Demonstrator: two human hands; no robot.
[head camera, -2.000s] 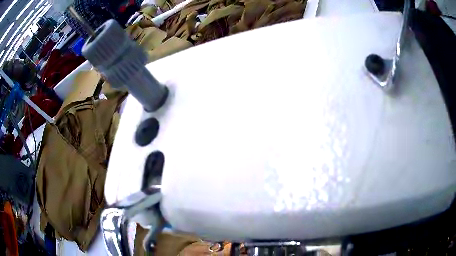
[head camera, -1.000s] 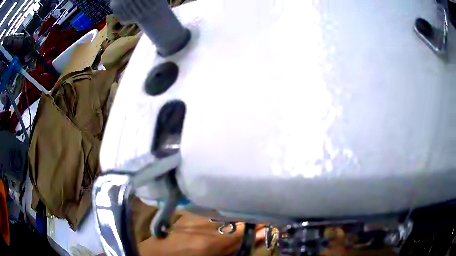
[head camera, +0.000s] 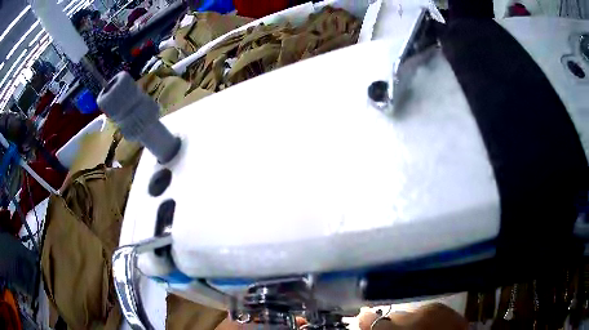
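The white sewing machine head (head camera: 290, 174) fills the middle of the view and hides the needle area. Brown cloth (head camera: 192, 314) shows below its left end. A skin-coloured part of a hand, apparently my right hand (head camera: 416, 318), shows under the head, cut off by the bottom edge. Its fingers and anything in them are hidden. A small reddish patch among the chrome parts may be my left hand (head camera: 301, 321), but it is too small and covered to tell its state.
A chrome take-up guard (head camera: 129, 287) and grey ribbed knob (head camera: 139, 116) stick out at the head's left. A black band (head camera: 523, 142) wraps the arm. Brown pieces lie at left (head camera: 74, 258) and behind (head camera: 284, 48). Toothed strips (head camera: 510, 303) hang at lower right. A person (head camera: 97, 32) is behind.
The view has shifted, so the head looks smaller and more of the black band shows. The large skin-coloured area left of the chrome parts is gone; one now shows to their right.
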